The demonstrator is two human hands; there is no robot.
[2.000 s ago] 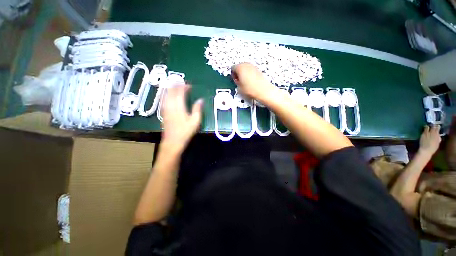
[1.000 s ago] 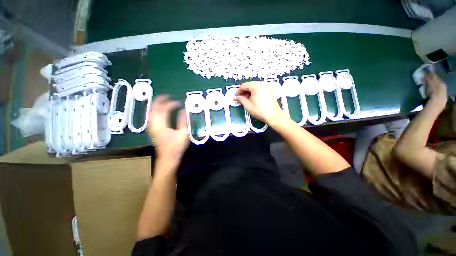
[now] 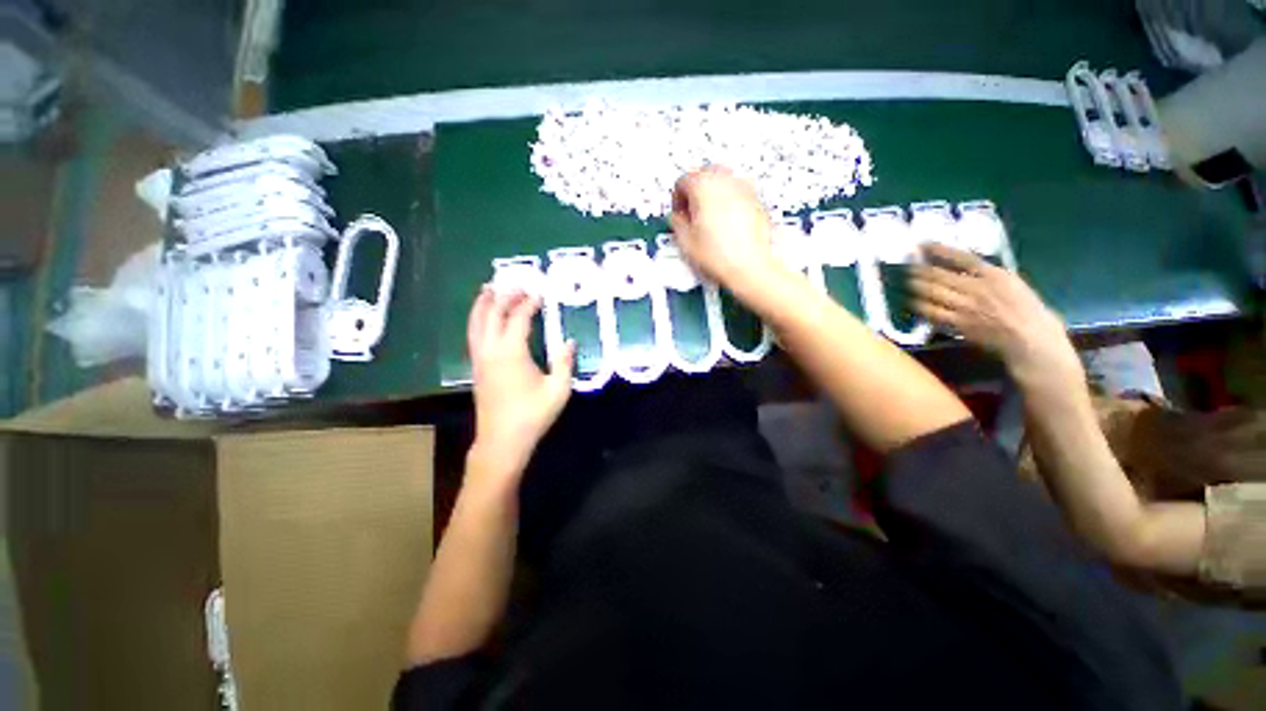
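Several white plastic housings (image 3: pixel 635 327) lie side by side in a row on the green bench, discs away from me and loops toward me. My left hand (image 3: pixel 517 364) is on the housing at the row's left end, fingers over its upper part. My right hand (image 3: pixel 719 229) is at the near edge of the pile of small white parts (image 3: pixel 625 156), above the middle of the row, fingertips together. Whether it pinches a small part cannot be seen. One housing (image 3: pixel 364 289) lies apart at the left, beside the stacked housings (image 3: pixel 236 327).
A neighbour's hand (image 3: pixel 989 299) reaches over the row's right end. Three housings (image 3: pixel 1118 122) lie at the far right by a white cylinder (image 3: pixel 1222 118). An open carton (image 3: pixel 326 556) stands below left. A crumpled plastic bag (image 3: pixel 111 313) is behind the stack.
My left hand has brought another housing to the row's left end; one fewer lies beside the stack. My right hand has moved to the pile. The neighbour's hand has come in over the row.
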